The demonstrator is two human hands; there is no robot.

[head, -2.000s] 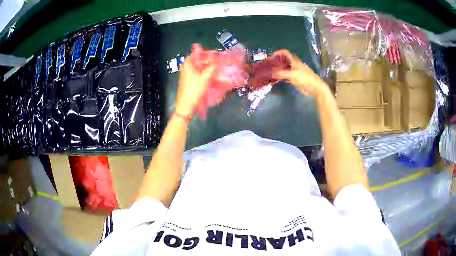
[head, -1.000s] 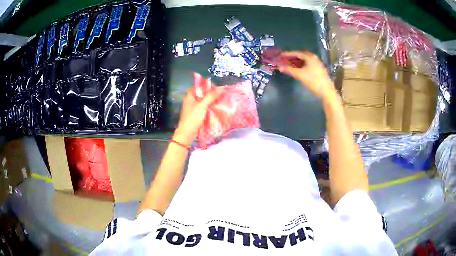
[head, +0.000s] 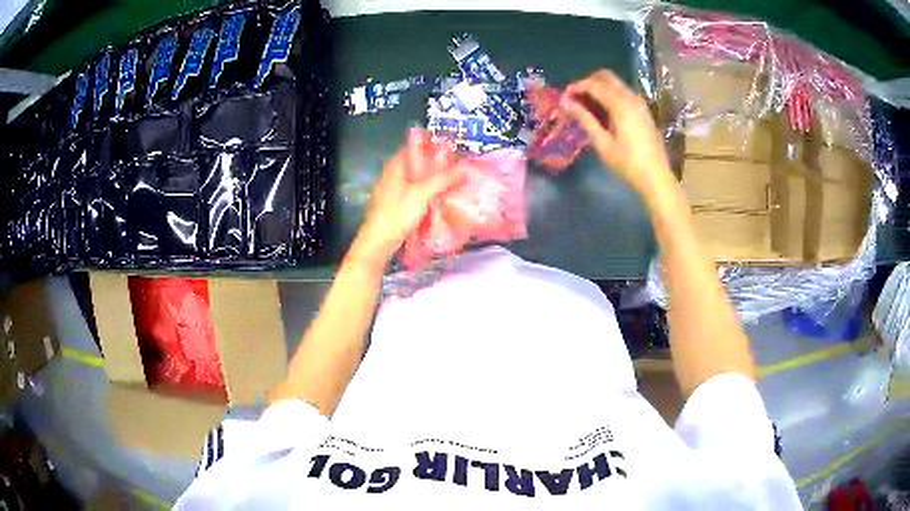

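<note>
My left hand grips crumpled pink-red bags in front of my chest. My right hand holds a smaller pink-red bag by its upper end, just right of the heap. Whether boards are inside that bag cannot be told. A heap of blue and white circuit boards lies on the dark green bench beyond the hands. A few more boards lie to its left, apart from the heap.
A glossy black tray at left has blue boards in its back pockets. Below the bench edge at left stands an open brown carton with red bags. At right, a brown divided carton with pink-red packs is wrapped in clear film.
Boards now lie in a heap where the hands were two seconds ago. The left hand's bags have come nearer my chest. The right hand's bag has shifted and looks more spread open.
</note>
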